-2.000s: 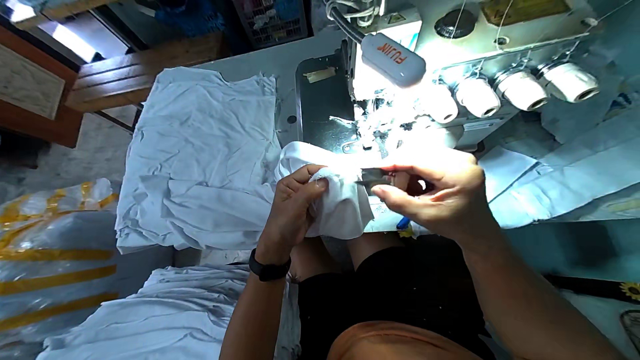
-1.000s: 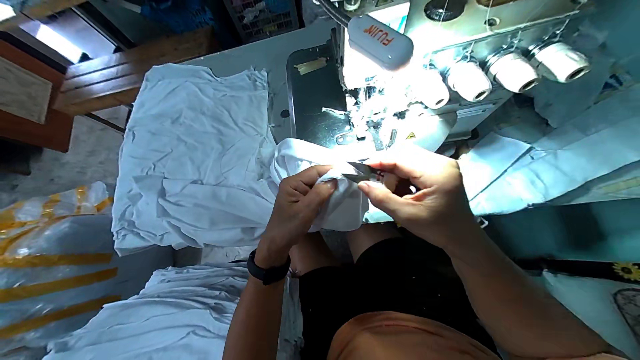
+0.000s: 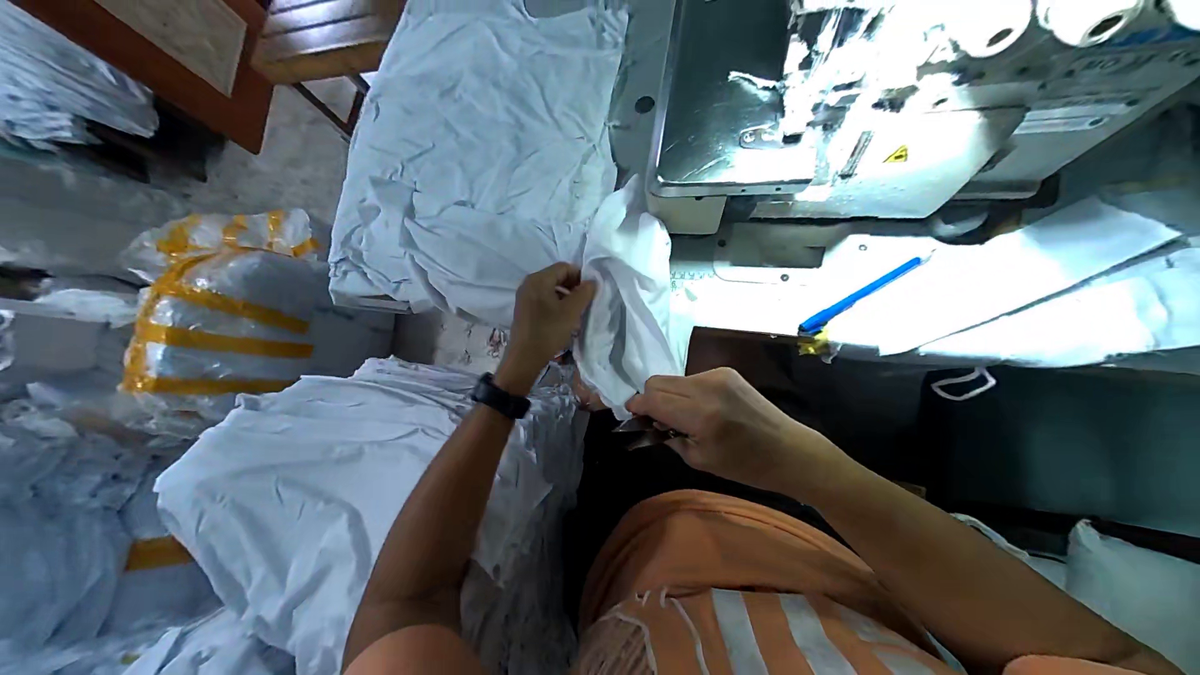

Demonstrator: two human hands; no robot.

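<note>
A piece of white fabric (image 3: 623, 300) is stretched between my two hands, in front of the sewing machine (image 3: 750, 112). My left hand (image 3: 553, 309), with a black band on its wrist, pinches its left edge. The lower right corner is pinched in my right hand (image 3: 689, 412), which also holds a small metal cutting tool (image 3: 647, 431), partly hidden by the fingers. Left of the machine plate lies a pile of white cloth (image 3: 487, 159), touching or close to the held piece; where one ends is unclear.
Another stack of white fabric (image 3: 328, 469) is at lower left, beside taped plastic-wrapped bundles (image 3: 225, 323). A blue pen-like tool (image 3: 862, 295) and white sheets (image 3: 1012, 272) lie on the lit table at right. A wooden bench (image 3: 323, 37) stands at upper left.
Both hands have moved away from the machine's needle area, toward my body, with the white fabric. They are now farther apart, the fabric spread between them. The view has shifted left and down.
</note>
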